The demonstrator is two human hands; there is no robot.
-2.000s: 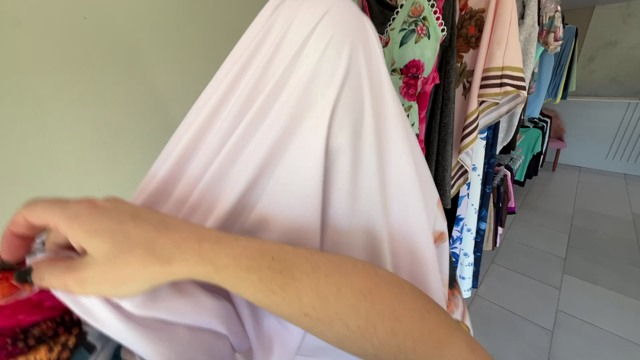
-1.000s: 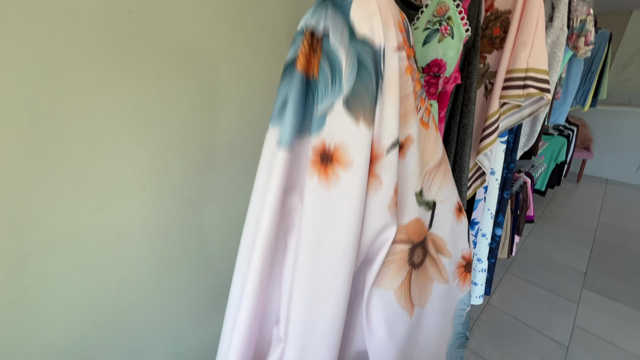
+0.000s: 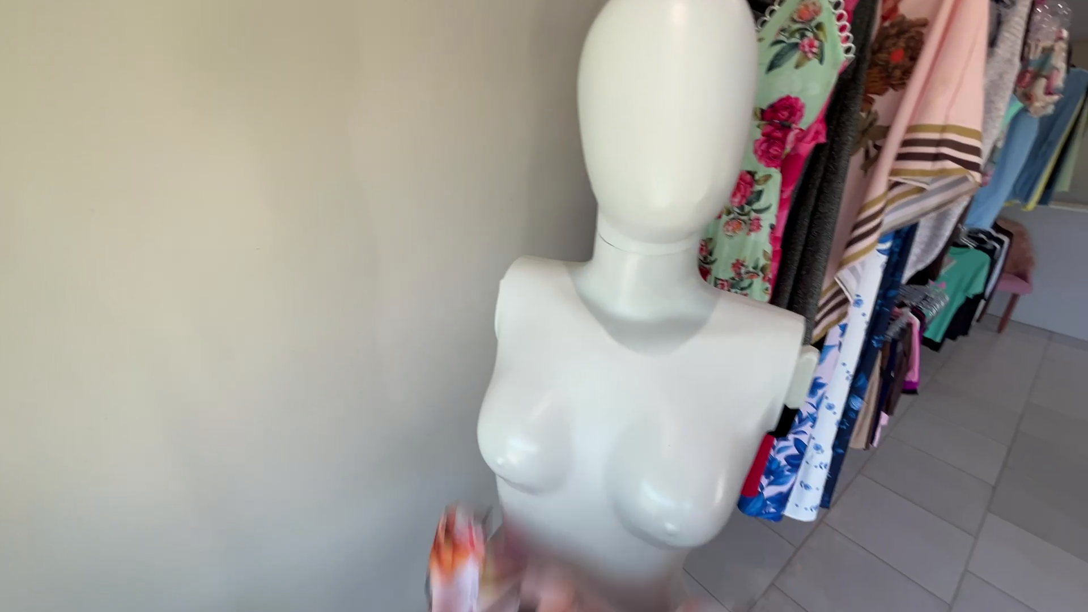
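Note:
A white mannequin torso [image 3: 612, 365] with a smooth, featureless head [image 3: 667, 110] stands bare and without arms in the middle of the head view. Low in front of its waist is a blurred bundle of floral cloth [image 3: 457, 557], white and orange. Skin-toned and pinkish blurs lie along the bottom edge beside the cloth. Whether these are my hands or more fabric cannot be told, so the hold of my left and right hands on the cloth is hidden.
A plain wall [image 3: 255, 280] fills the left. Close behind the mannequin hang a green floral garment [image 3: 778, 127] and a pink striped one [image 3: 943, 93]. Farther back are more clothes, a pink chair [image 3: 1014, 282] and the grey tiled floor [image 3: 918, 510].
The pale floral cloth that filled the middle has come away and down, exposing the mannequin. The forearm that crossed the view two seconds ago no longer shows there.

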